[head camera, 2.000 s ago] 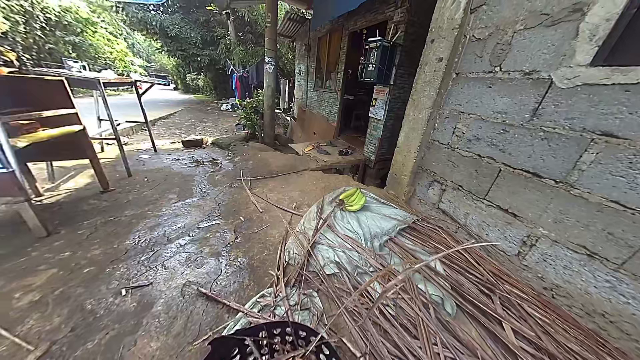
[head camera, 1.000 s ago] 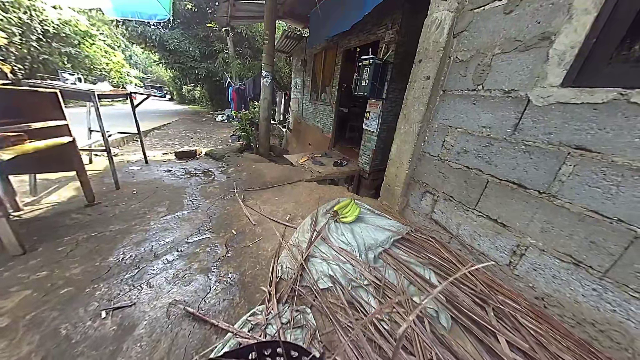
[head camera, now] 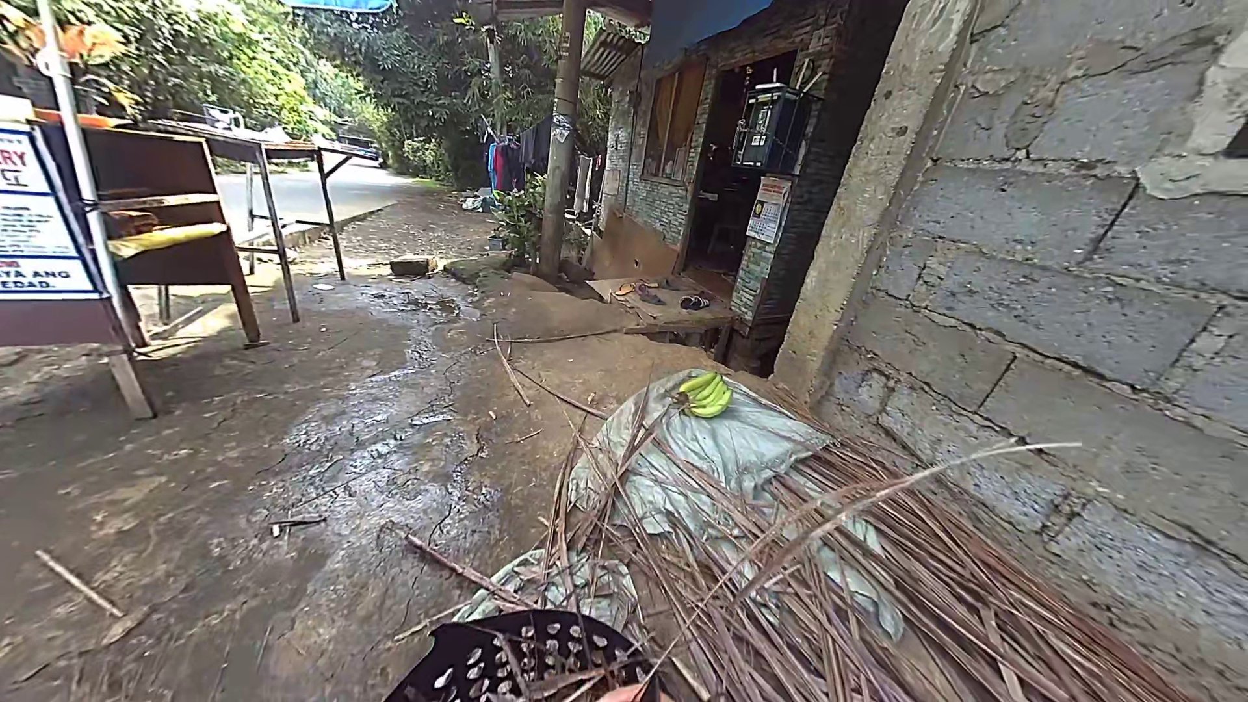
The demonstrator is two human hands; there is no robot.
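Note:
Neither my left hand nor my right hand can be made out. A small orange-pink patch shows at the bottom edge beside a black perforated plastic basket (head camera: 531, 651); I cannot tell what it is. Dry brown leaf strips lie in and over the basket. Beyond it, a long heap of dry palm fronds (head camera: 936, 556) stretches along the wall. A pale green woven sack (head camera: 751, 434) lies partly under the fronds, with a bunch of green bananas (head camera: 706, 395) on its far part. Another crumpled piece of sacking (head camera: 575, 585) lies just behind the basket.
A concrete block wall (head camera: 1092, 292) bounds the right side. Wooden tables (head camera: 185, 263) and a signboard with writing stand at left. Wet, cracked ground (head camera: 370, 439) holds loose sticks. A post (head camera: 562, 136), a doorway and footwear on a step (head camera: 673, 297) lie ahead.
The view has shifted between frames. The black basket shows less at one second ago and more now. The bananas, sack and frond heap have not plainly moved.

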